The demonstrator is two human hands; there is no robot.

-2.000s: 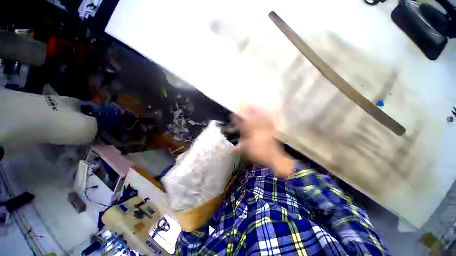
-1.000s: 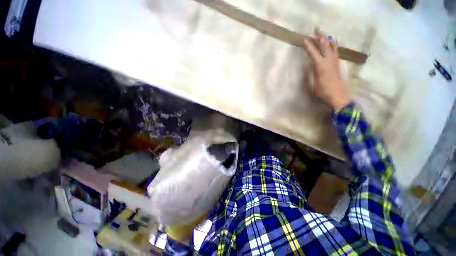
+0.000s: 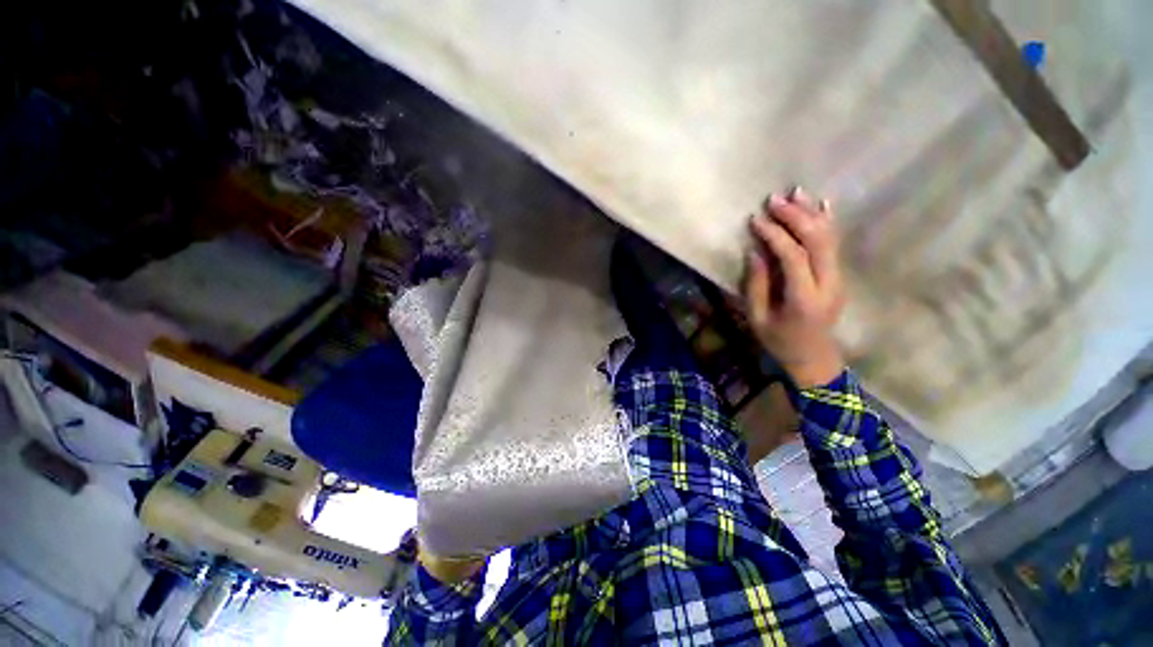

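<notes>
My right hand (image 3: 797, 278) rests near the front edge of the table, holding nothing, fingers slightly apart. The silvery beige brocade garment (image 3: 531, 392) hangs in folds in front of my body at the lower middle. My left sleeve (image 3: 436, 609) ends under its lower edge; my left hand is hidden, so its hold does not show. The brown curved ruler (image 3: 1022, 89) lies on the table at the upper right, cut off by the top edge. A tiny blue chalk piece (image 3: 1034, 54) lies just beside it.
The cloth-covered table (image 3: 708, 114), stained beige, fills the upper right. The cream sewing machine (image 3: 272, 512) stands at the lower left with small scissors (image 3: 335, 483) on it. A rounded blue shape (image 3: 367, 417) shows beside the garment. Scraps (image 3: 316, 152) lie below the table edge.
My right hand has left the curved ruler and moved back to the table's front edge. The view has turned and dropped, and the garment now hangs more opened out, showing its smooth and textured parts.
</notes>
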